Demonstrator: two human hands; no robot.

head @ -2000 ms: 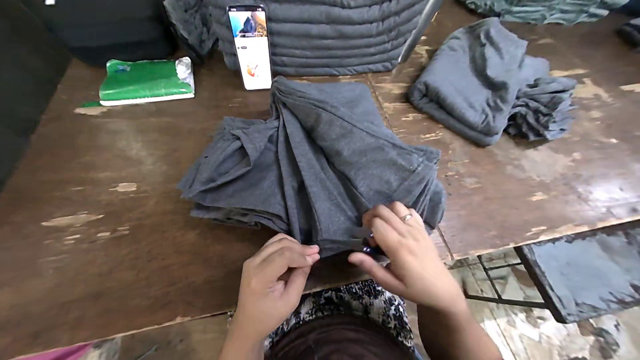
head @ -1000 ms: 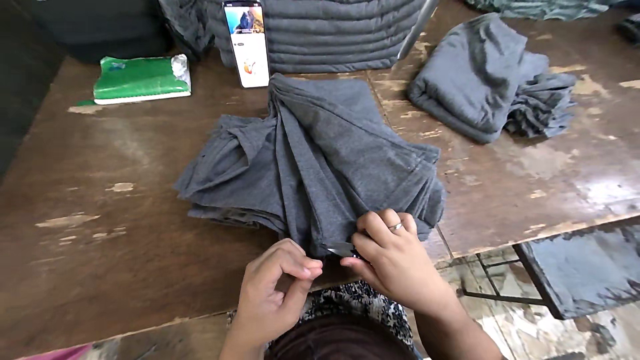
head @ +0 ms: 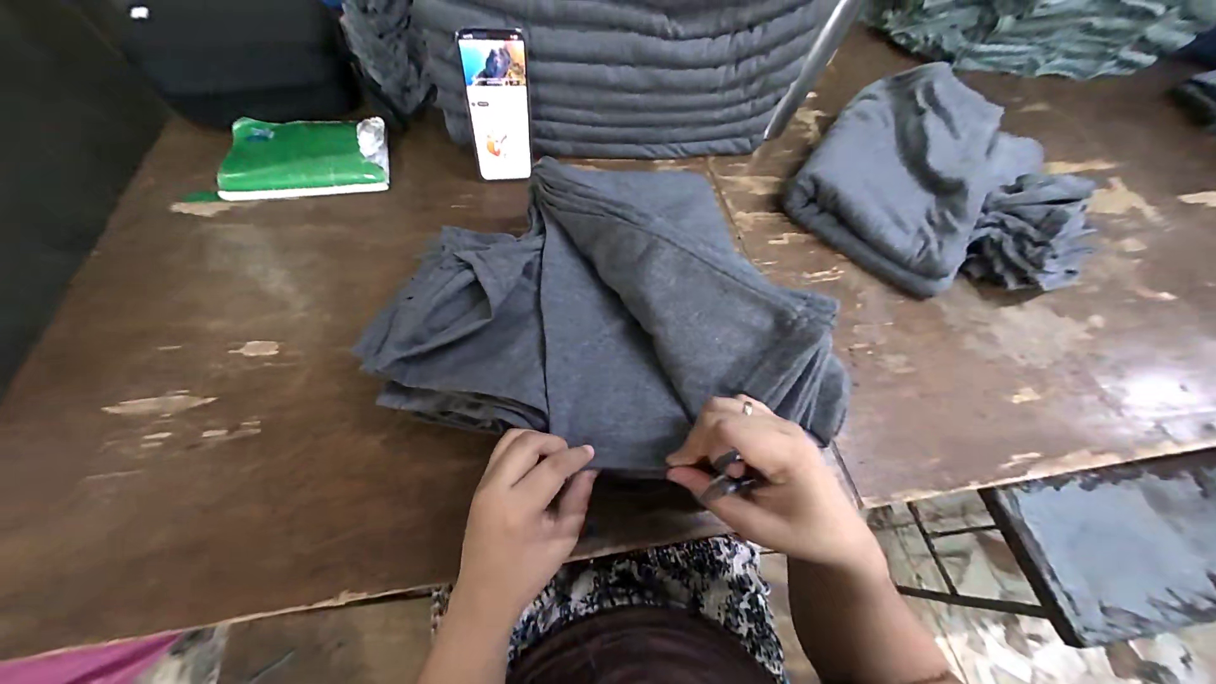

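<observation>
A stack of dark grey knit garments lies folded on the wooden table, its near edge close to the table's front edge. My left hand pinches that near edge between thumb and fingers. To its right, my right hand, with a ring on one finger, pinches the same edge between thumb and forefinger. A small dark metal tool, perhaps thread snips, is tucked inside my right palm; its blades are mostly hidden by the fingers.
Behind the stack a phone leans against a large grey fabric pile. A green booklet lies back left. More folded grey cloth sits back right, with green fabric beyond. A worn stool stands below the table's right side.
My hands have moved apart along the cloth's near edge. A second ago they were close together, with a shiny tip between them; now the tool sits back in my right palm.
</observation>
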